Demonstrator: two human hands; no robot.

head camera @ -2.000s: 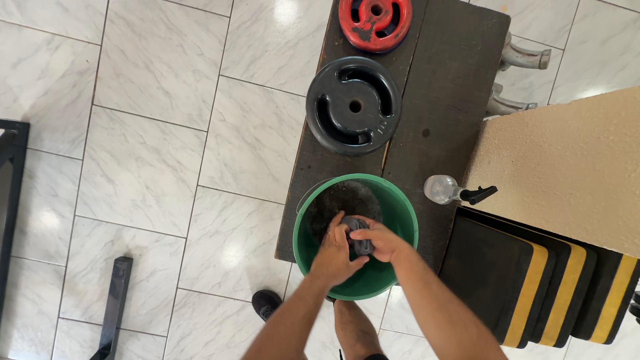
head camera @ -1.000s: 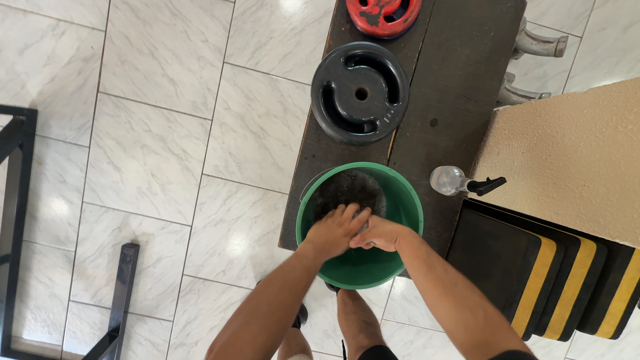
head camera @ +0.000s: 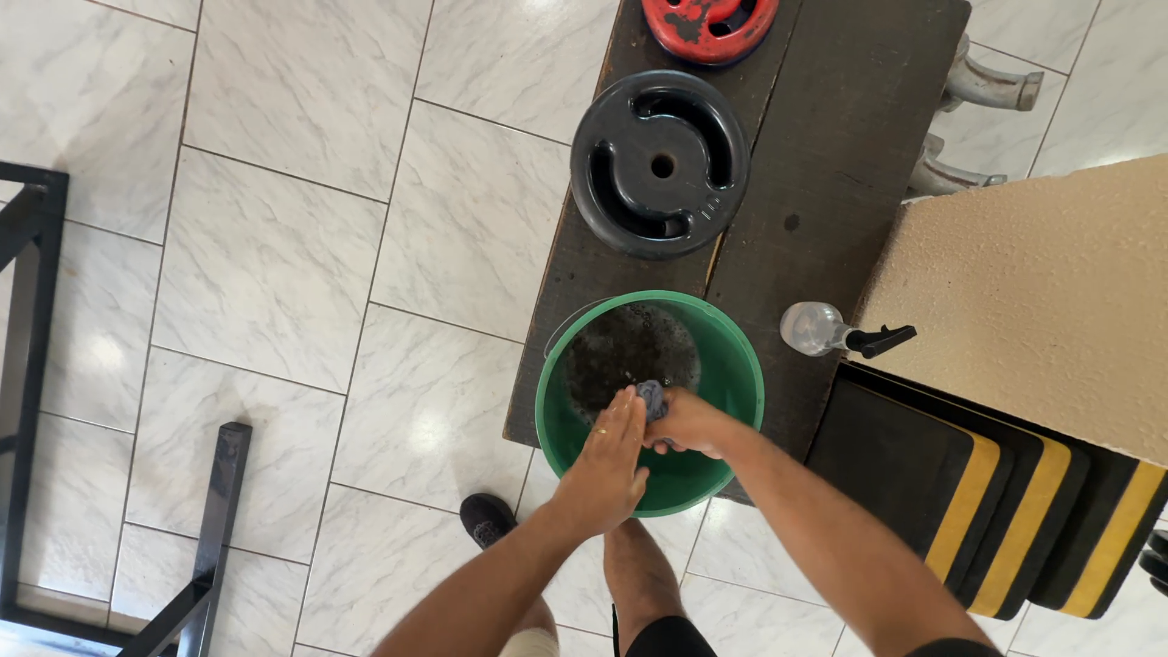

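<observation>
A green plastic bucket (head camera: 750, 374) with dark, sudsy water in it stands at the near end of a dark wooden bench. Over its opening, my right hand (head camera: 689, 422) is closed around a bunched grey cloth (head camera: 651, 400). My left hand (head camera: 610, 461) lies against the cloth's left side, its fingers straight and close together. Part of the cloth is hidden by my hands, so whether the left palm grips it cannot be told.
On the bench (head camera: 821, 137) lie a black weight plate (head camera: 630, 205) and a red one (head camera: 707, 32). A clear spray bottle (head camera: 812, 328) is right of the bucket. Black-and-yellow padded boards (head camera: 894, 465) lean at lower right, beside a beige block (head camera: 1031, 292). Black metal frames (head camera: 214, 511) stand at left.
The fingers of my left hand, curled over the other hand a second ago, are now straight beside the cloth. The grey cloth shows again between my hands.
</observation>
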